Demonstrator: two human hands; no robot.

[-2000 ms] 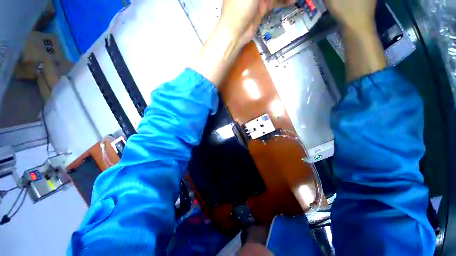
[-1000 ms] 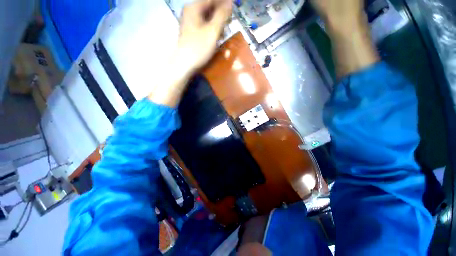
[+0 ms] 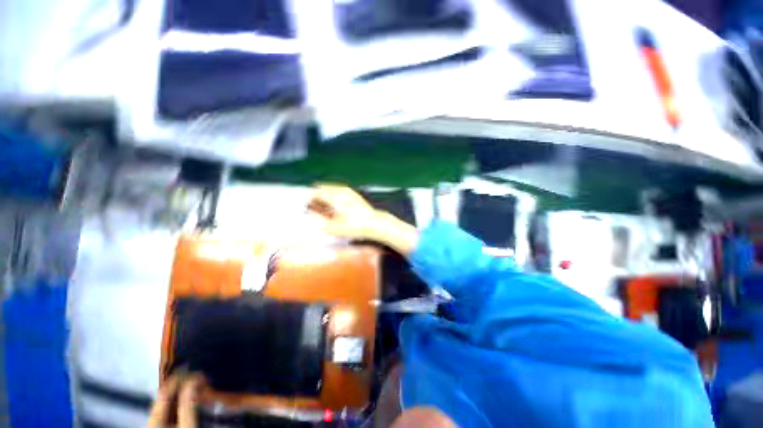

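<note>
The picture is blurred. An orange-brown fixture board (image 3: 326, 276) lies at the lower left with a glossy black panel (image 3: 247, 347) flat on it. A small white block (image 3: 348, 349) sits on the board at the panel's right end. My left hand (image 3: 176, 403) is cut off by the bottom edge, fingers at the panel's lower left corner. My right hand (image 3: 341, 211) is beyond the board's far edge, over a whitish surface; whether it holds anything is too blurred to tell.
A white shelf (image 3: 435, 109) across the top holds several dark panels and an orange-handled tool (image 3: 661, 79). A green belt (image 3: 368, 159) runs below it. Another dark panel (image 3: 488, 219) lies right of my right hand. A second orange fixture (image 3: 641, 297) stands at the far right.
The view has swung round, bringing the shelf and belt into sight. Both hands have left the press area at the board's far end; my left hand is now at the panel's near corner.
</note>
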